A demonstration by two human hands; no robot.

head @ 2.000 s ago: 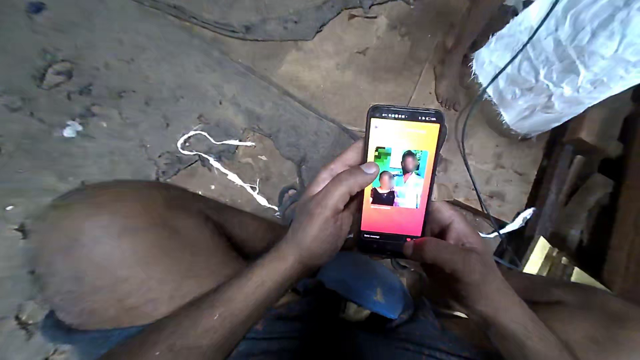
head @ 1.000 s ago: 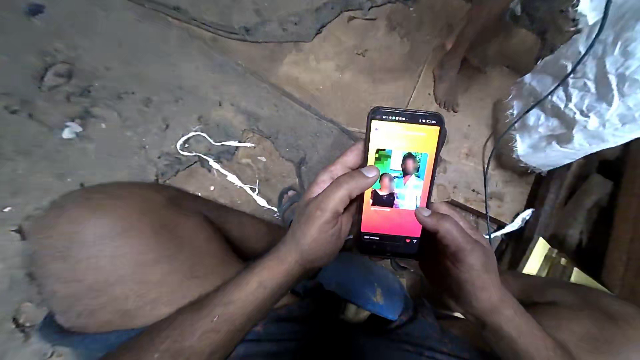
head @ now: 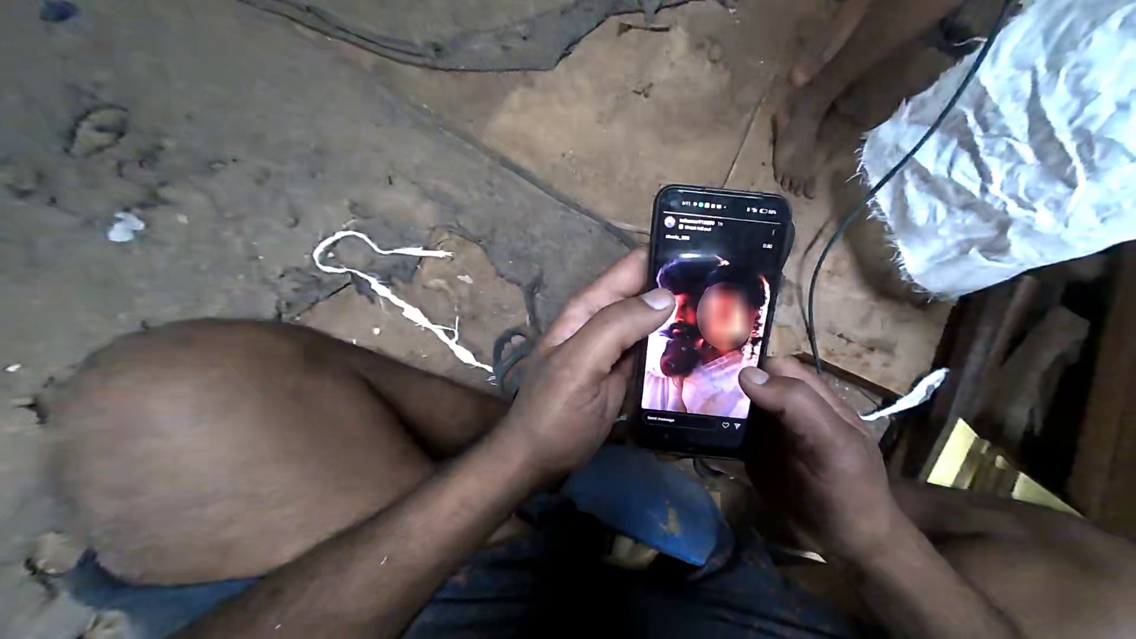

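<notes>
A black smartphone (head: 714,319) is held upright over my lap, its lit screen showing a picture of people. My left hand (head: 590,373) grips its left side, with the thumb on the left edge of the screen and the fingers behind. On the other side, my right hand (head: 821,444) supports the lower right edge, its thumb tip by the lower right of the screen; its other fingers are mostly hidden. Below the phone lies a blue object (head: 652,506) near my dark shorts.
A twisted white strip (head: 399,306) lies on the worn floor. Another person's bare foot (head: 796,146) is beyond the phone. A black cable (head: 874,191) crosses a crumpled white woven sheet (head: 1021,151) at the right. Dark wooden pieces (head: 1096,417) stand at the lower right.
The phone's screen has switched from a picture on a red and orange background to a different picture on black. My right thumb has moved up from the phone's bottom edge since the oldest frame.
</notes>
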